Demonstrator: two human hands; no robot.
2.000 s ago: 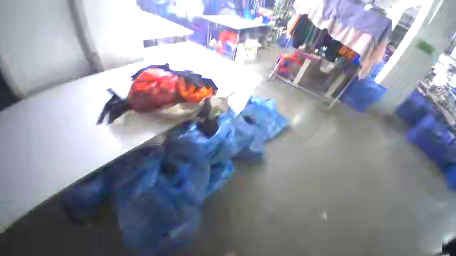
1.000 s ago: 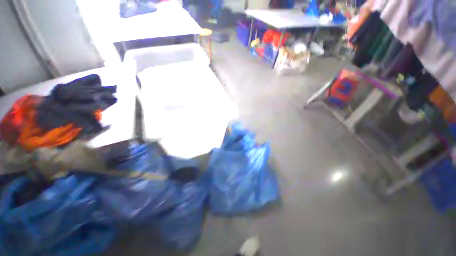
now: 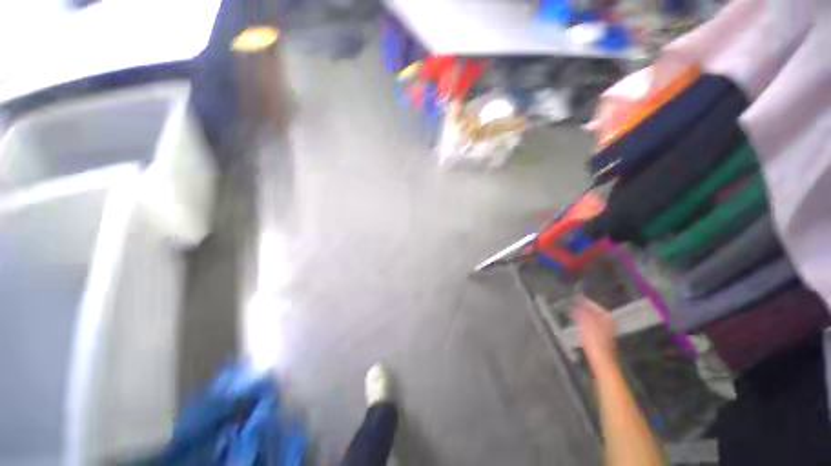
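Note:
My right hand [image 3: 594,320] is blurred at the lower right, in front of a low rack frame, with my bare forearm below it. I cannot tell whether its fingers are open or closed; no held thing shows. My left hand is not in view. Beside and above my right hand, dark, green, grey and maroon garments [image 3: 711,200] hang on the rack, with a pale pink cloth [image 3: 797,118] over them.
White plastic bins [image 3: 191,182] stand at the left, with a blue plastic bag [image 3: 239,423] at the lower left. A round stool [image 3: 255,38] and a white table [image 3: 492,29] are ahead. My leg and white shoe [image 3: 377,384] are on the grey floor.
The view has moved forward along the floor; the bins and rack are nearer and the orange and dark cloth pile has left the picture. My right hand and forearm have come into view.

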